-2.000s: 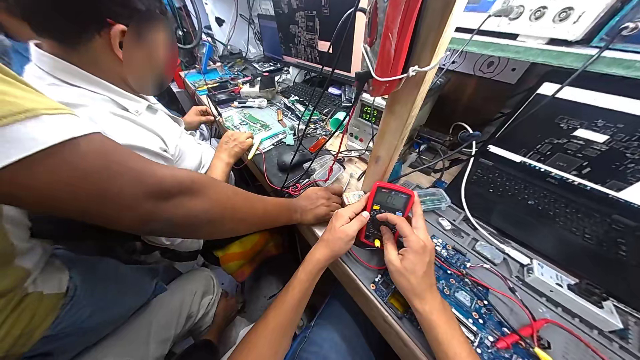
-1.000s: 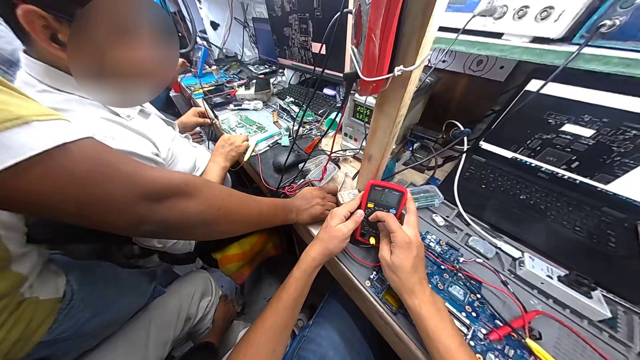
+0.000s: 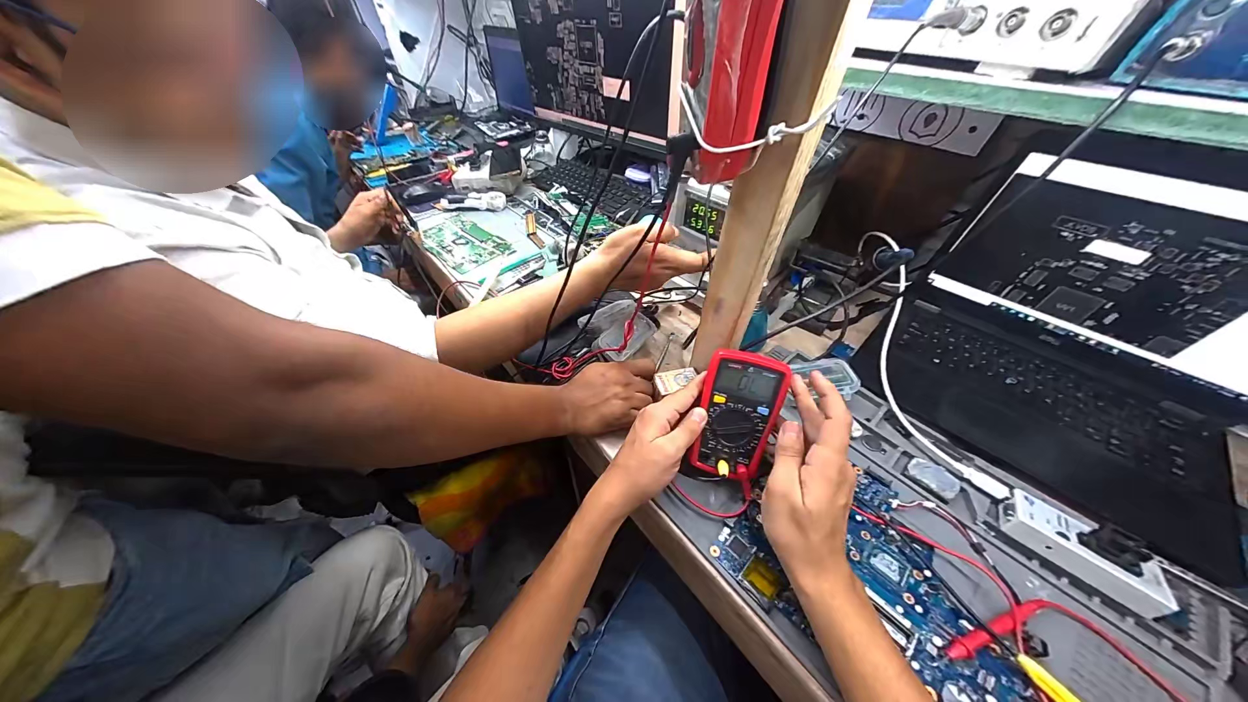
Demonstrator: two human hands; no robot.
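Observation:
A red digital multimeter (image 3: 738, 417) with a round dial and a small screen stands tilted toward me above the bench edge. My left hand (image 3: 655, 453) grips its left side. Beside its right edge is my right hand (image 3: 811, 468), fingers raised and apart; whether a fingertip touches the case I cannot tell. Yellow and red plugs enter the meter's lower end, and a red lead loops below it. Under and beyond my right forearm lies a blue circuit board (image 3: 882, 561). A red alligator clip (image 3: 994, 629) rests over the board's right part.
A wooden post (image 3: 770, 195) rises behind the meter. An open laptop (image 3: 1092, 331) shows a board layout at right. A co-worker's hand (image 3: 609, 395) rests on the bench edge; another's hand (image 3: 653, 255) reaches toward a power supply (image 3: 704, 219). A green board (image 3: 466, 244) lies farther left.
My right hand has moved off the meter's dial to its right side, its fingers now raised. A co-worker's hand has left the green board and reaches toward the power supply.

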